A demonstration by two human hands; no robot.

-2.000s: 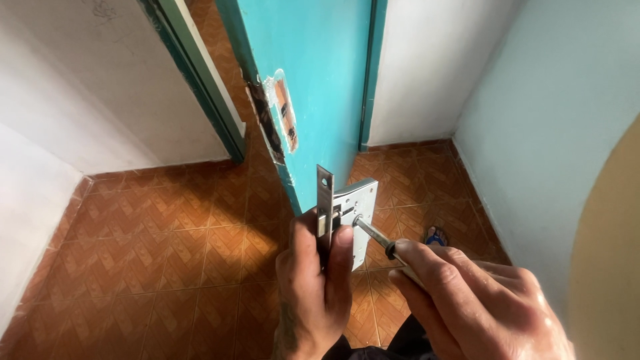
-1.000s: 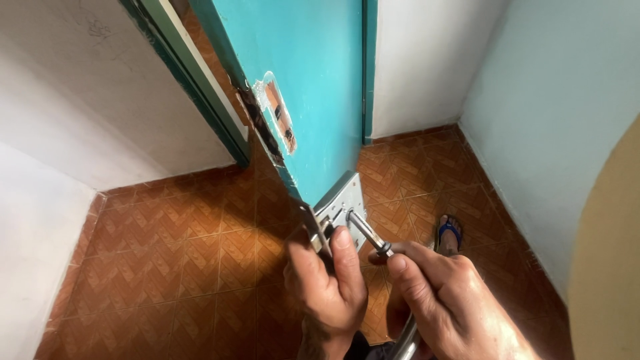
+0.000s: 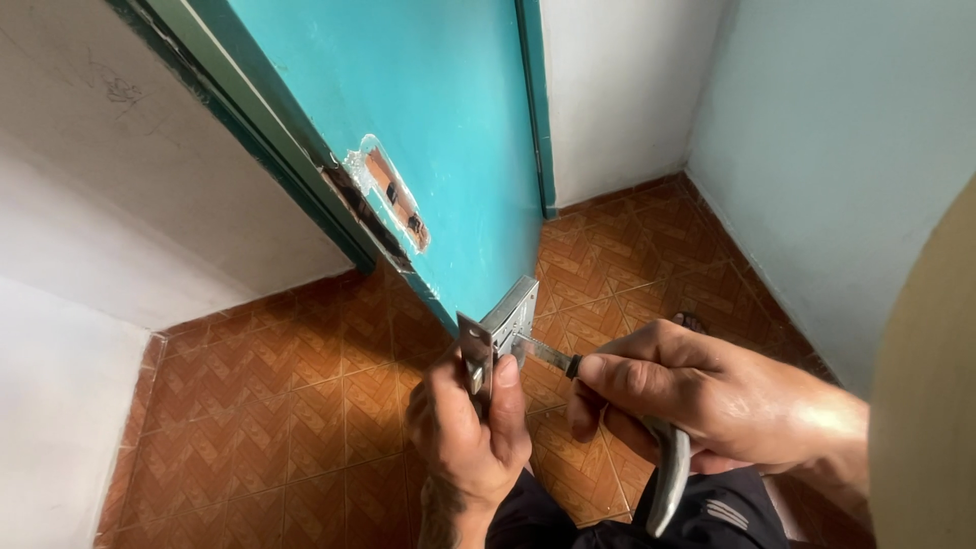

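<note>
My left hand (image 3: 476, 427) grips a metal mortise lock (image 3: 518, 311) by its lower part, with the thumb on the case and the faceplate facing left. A metal door lever handle (image 3: 671, 480) is in my right hand (image 3: 663, 381); its curved grip hangs below the fingers. From its dark collar a square spindle (image 3: 547, 354) reaches the side of the lock case; whether its tip sits inside the hole is hard to tell. Above the lock is the cut-out (image 3: 393, 194) in the face of the turquoise door, with chipped paint around it.
The turquoise door (image 3: 457, 137) stands open at the middle, its edge mortise (image 3: 366, 217) exposed. Its green frame (image 3: 267, 130) and a white wall (image 3: 69, 191) are on the left, a pale wall (image 3: 823, 152) on the right. A cream rounded surface (image 3: 926, 381) fills the right edge. Tiled floor (image 3: 252, 427) lies below.
The lock has turned in my left hand so its faceplate shows more than one second ago. My right hand has shifted, and the handle's curved grip now shows beneath it.
</note>
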